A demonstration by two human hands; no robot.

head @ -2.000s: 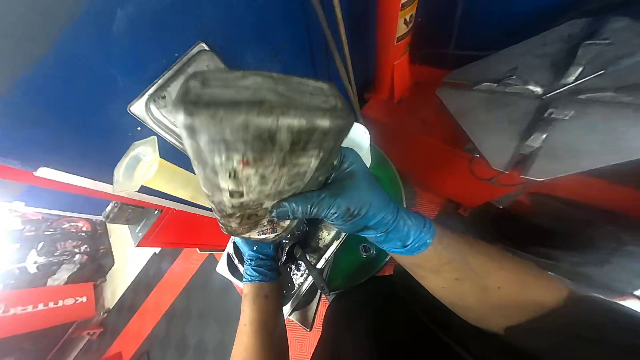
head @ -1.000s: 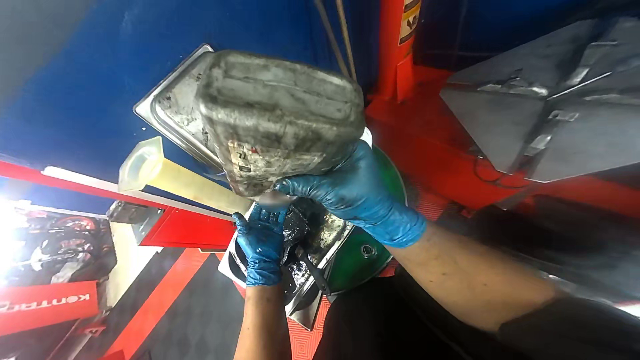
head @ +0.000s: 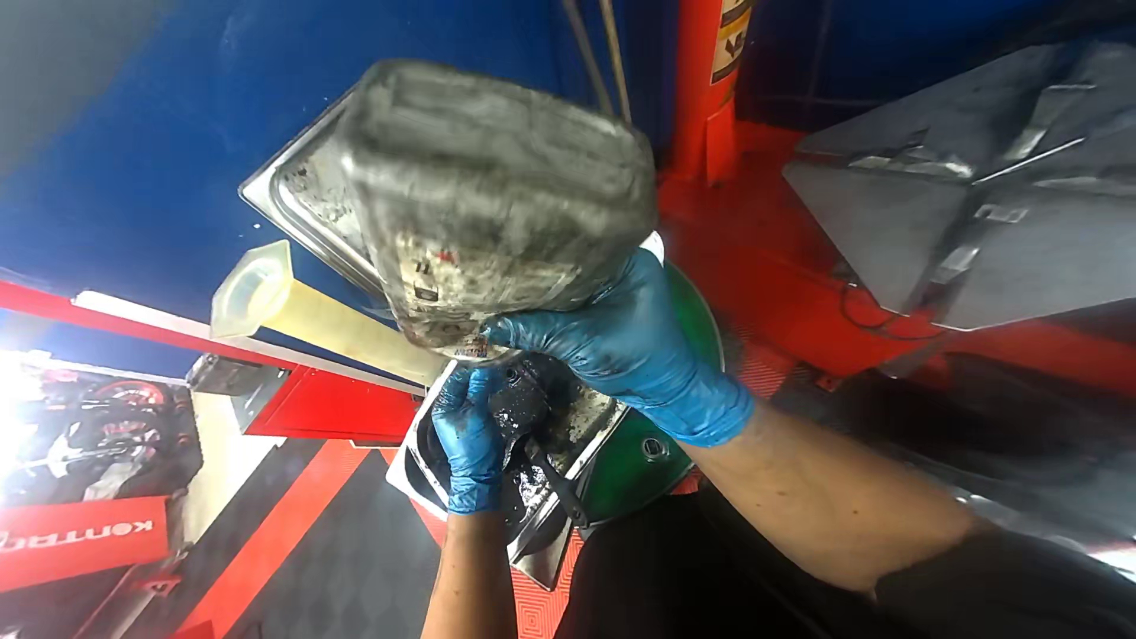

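Note:
My right hand point(head: 643, 351), in a blue glove, grips the lower end of a dirty, boxy grey container point(head: 497, 195), tilted over an oily metal tray point(head: 586, 422). Just beneath the container's lower end is my left hand point(head: 469, 435), also gloved in blue, its fingers curled upward; whether it touches the container or holds anything is unclear. Black, oily parts lie in the tray beside it. The tray rests on a green drum point(head: 635, 457). Another stained metal tray point(head: 306, 200) stands partly hidden behind the container.
A translucent plastic measuring cylinder point(head: 328, 315) leans at the left, by a red metal cabinet point(head: 333, 408). A red post point(head: 707, 89) rises behind the drum. Grey metal panels point(head: 967, 186) are at the right. Far left hangs a picture of motorcycles point(head: 115, 435).
My left hand was partly hidden under the container, then showed with spread fingers; now its fingers are drawn together beneath the lower end. My right hand keeps its hold on the container.

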